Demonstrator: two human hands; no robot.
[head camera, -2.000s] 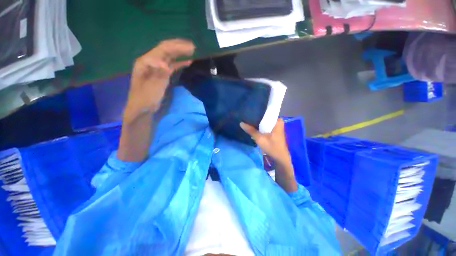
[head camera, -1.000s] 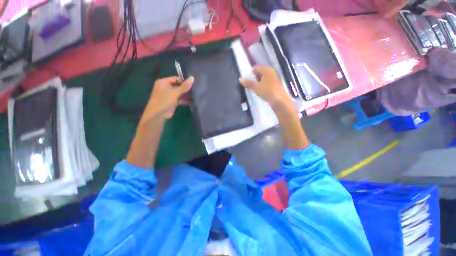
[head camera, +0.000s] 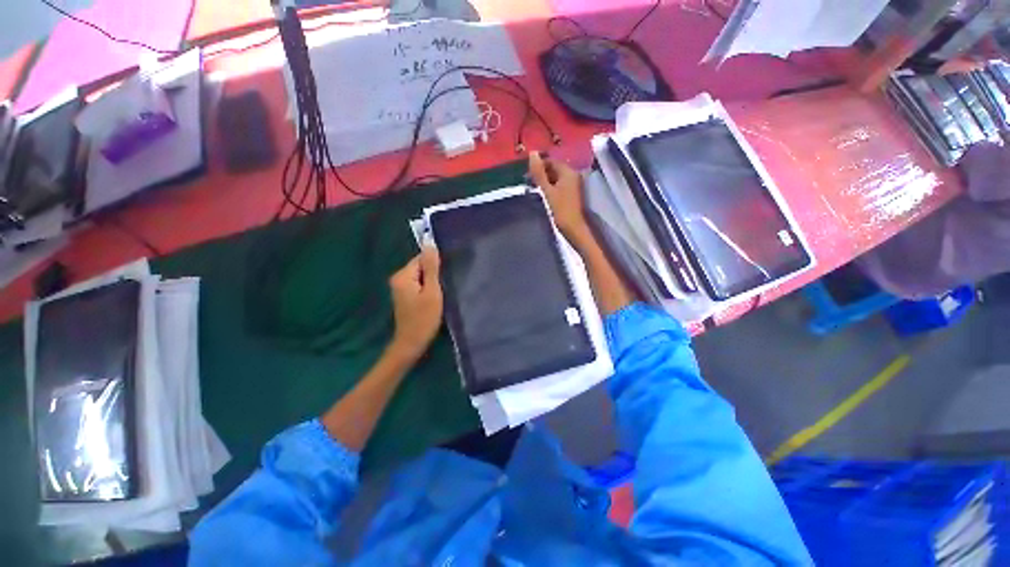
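A dark tablet (head camera: 512, 294) with a small white sticker lies face up on white sheets (head camera: 559, 390) at the front of the green mat (head camera: 321, 299). My left hand (head camera: 418, 301) grips its left edge, thumb on top. My right hand (head camera: 563, 199) is at its top right corner, fingers bunched; whether they hold a cable end or the corner cannot be told. A tablet stack with white sheets (head camera: 720, 210) lies at the right, another (head camera: 86, 388) at the left.
Behind the mat are black cables (head camera: 305, 111), a white adapter (head camera: 454, 137), handwritten paper (head camera: 388, 66) and a dark rounded object (head camera: 604, 78). A purple item (head camera: 138, 135) lies at back left. Blue crates (head camera: 886, 509) stand at lower right. Another person's sleeve (head camera: 941, 244) is at the right edge.
The tablet has come down flatter over its sheets and slightly right. My left hand has moved down its left edge, and the pen-like thing there no longer shows. My right hand has moved to the top corner.
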